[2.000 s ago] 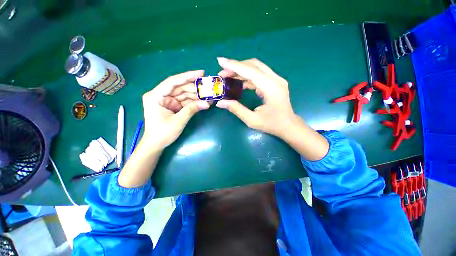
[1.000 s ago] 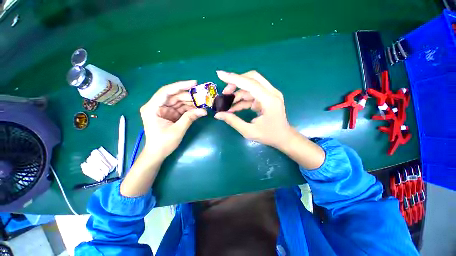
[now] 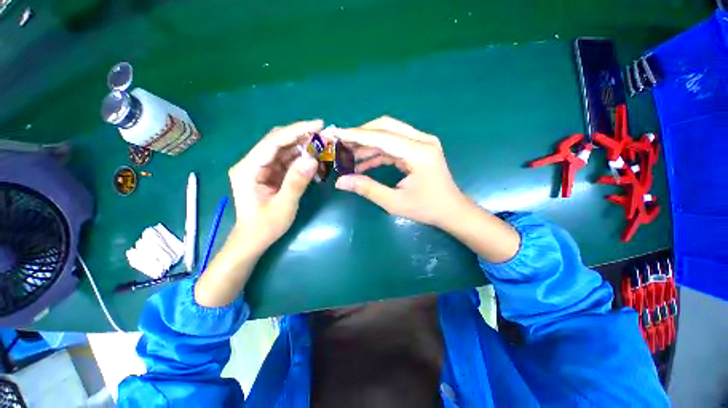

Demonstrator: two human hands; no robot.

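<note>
My left hand (image 3: 275, 177) holds the small watch case (image 3: 316, 146) between thumb and fingers above the bench. The case is tilted and its inside is partly hidden by the thumb. My right hand (image 3: 403, 166) holds the dark display module (image 3: 344, 158) by its edges, upright beside the case. A yellow-orange strip shows between the two parts. The parts are open from each other, and the hands are close together.
On the green bench (image 3: 383, 255) at left stand a white bottle (image 3: 160, 123), small round pots (image 3: 126, 180), folded wipes (image 3: 156, 250), a white stick (image 3: 191, 223), a blue stick (image 3: 214, 233) and a fan (image 3: 36, 231). At right lie red clamps (image 3: 571, 162), a black slab (image 3: 600, 84) and a blue bin (image 3: 698, 159).
The case has turned in my left hand, so its open inside faces the camera less. The display module has swung to an upright, edge-on tilt. The view has shifted slightly.
</note>
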